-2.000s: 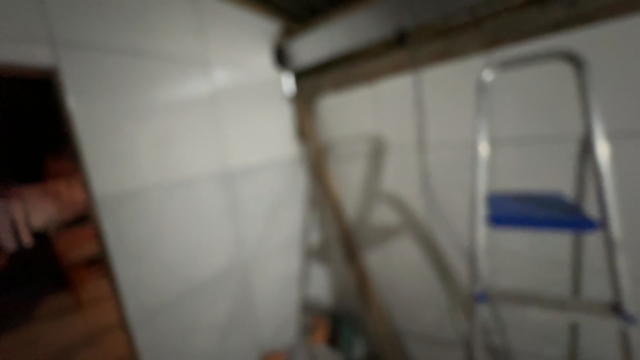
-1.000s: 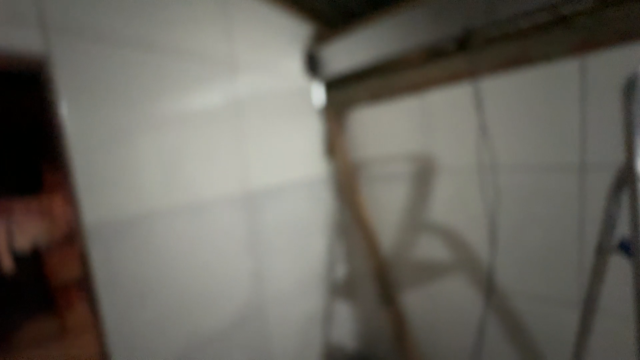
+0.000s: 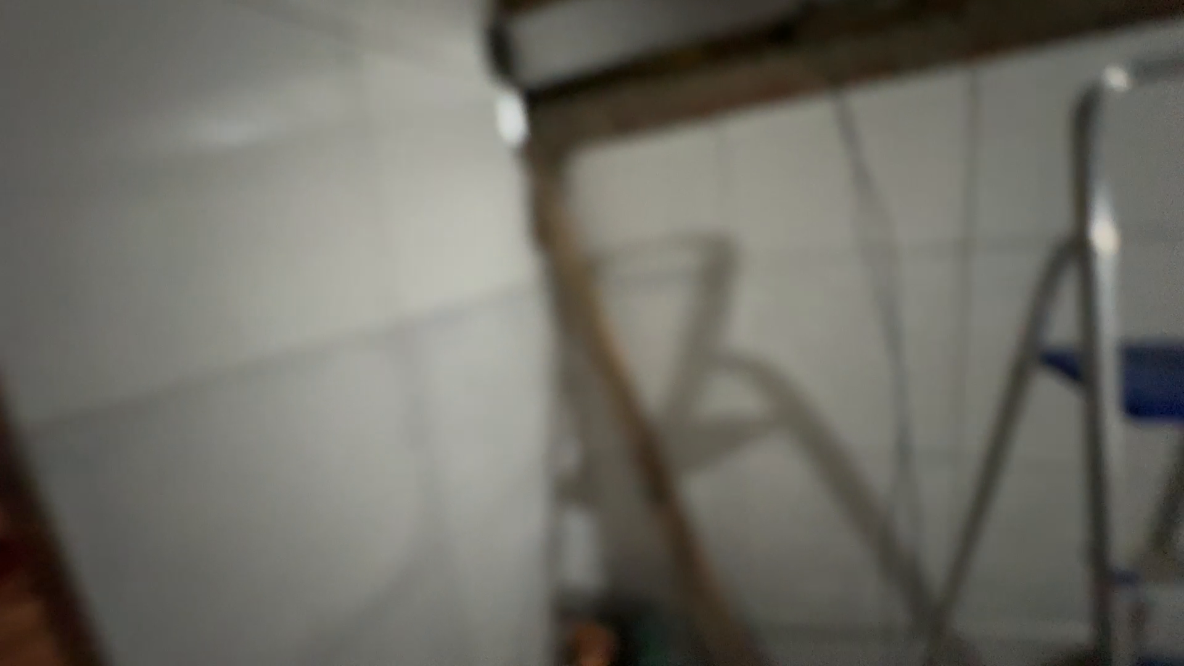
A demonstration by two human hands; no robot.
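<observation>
Neither my left hand nor my right hand is in view, so what they hold or touch is hidden. A metal stepladder (image 3: pixel 1099 277) with a blue platform step (image 3: pixel 1154 384) stands at the right, cut off by the frame edge. From the corner near the middle, a long wooden pole (image 3: pixel 615 379) slants down to the right. The picture is blurred.
A pale tiled wall (image 3: pixel 277 277) fills the left, and another paneled wall behind the ladder carries its shadow. A beam (image 3: pixel 740 102) runs across the top right. A thin cable (image 3: pixel 883 259) hangs down. Blurred objects sit low in the corner.
The view swings right, then partly back and closer to the corner. The ladder's blue step, out of sight one second ago, shows again at the right edge. No hand appears in any frame.
</observation>
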